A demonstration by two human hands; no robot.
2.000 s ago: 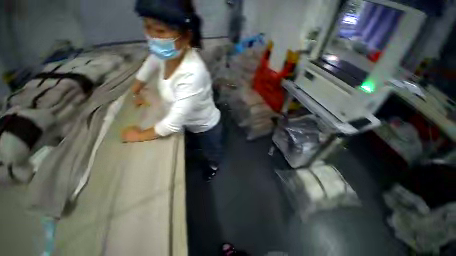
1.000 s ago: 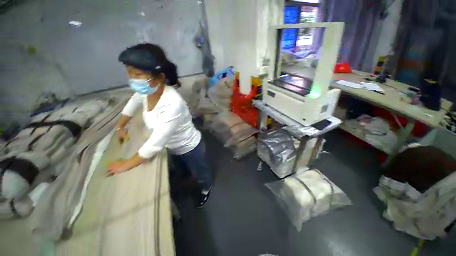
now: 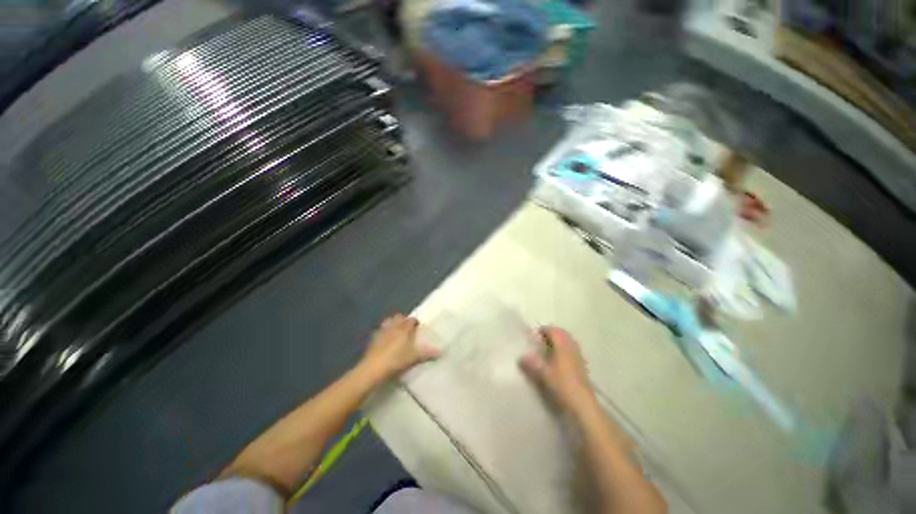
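Long beige cut panels (image 3: 492, 402) lie on the cream table in front of me, their end towards the table's far left edge. My left hand (image 3: 400, 346) is on the left edge of the panels, thumb on top. My right hand (image 3: 557, 363) is at their right edge, fingers curled; a small dark thing shows at its fingertips. The view is blurred, so whether either hand grips the fabric is hard to tell.
A white tray (image 3: 643, 216) with pens and bags stands on the table (image 3: 854, 271). A pale blue label strip (image 3: 688, 326) lies beside it. Black ribbed objects (image 3: 201, 171) are on the left. A tub with blue cloth (image 3: 482, 45) is beyond.
The view has swung from the other person, the strapping machine and the bundles to the table end with the tray. Both my hands have come into view on the panels.
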